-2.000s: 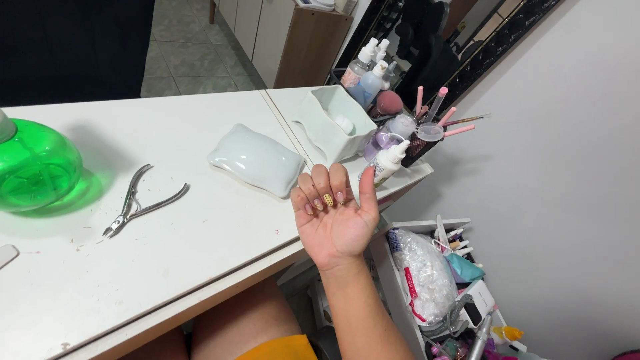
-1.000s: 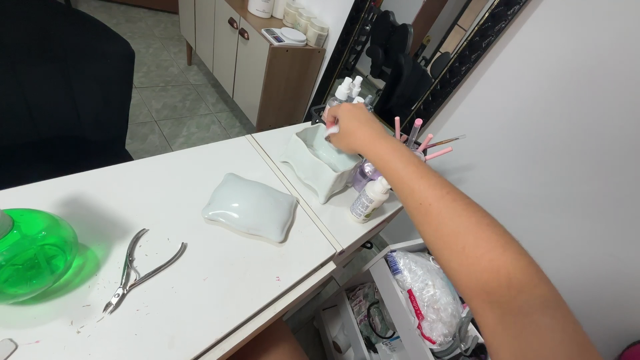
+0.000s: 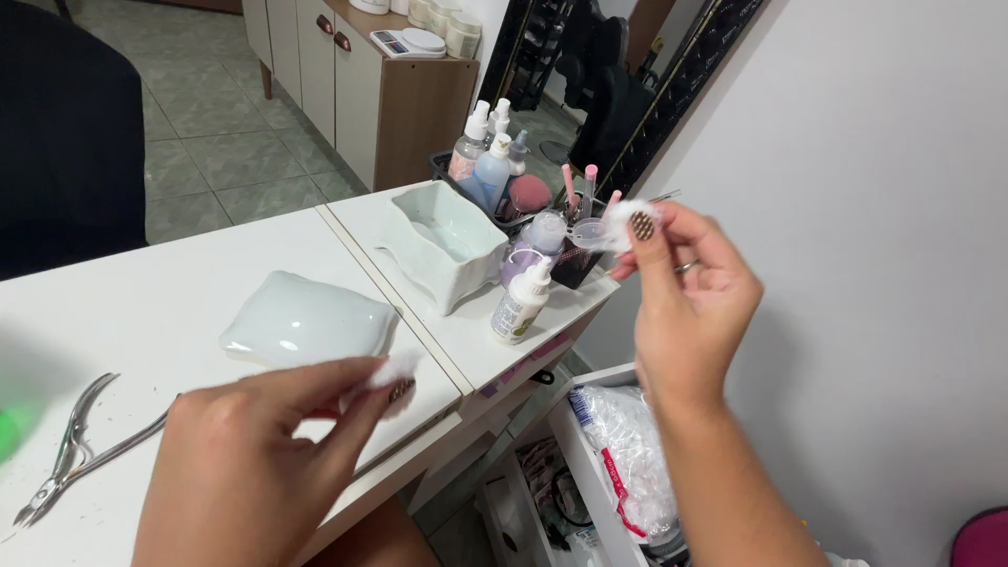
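My left hand is over the front of the white table, pinching a small tuft of cotton between thumb and fingers. Another piece of cotton is pinched in my right hand, raised at the right beyond the table's edge. Between and behind the hands stands a pale ceramic container with its top uncovered. Its pillow-shaped ceramic lid lies on the table beyond my left hand. Metal cuticle nippers rest at the left, partly hidden by that hand.
A white dropper-tipped bottle and a purple bottle stand beside the container. Behind are spray bottles in a dark basket and a dark holder with pink-handled tools. Below the table, an open drawer holds a plastic bag.
My right hand has left the ceramic container and moved right with cotton in its fingers. My left hand has come into view, also holding cotton.
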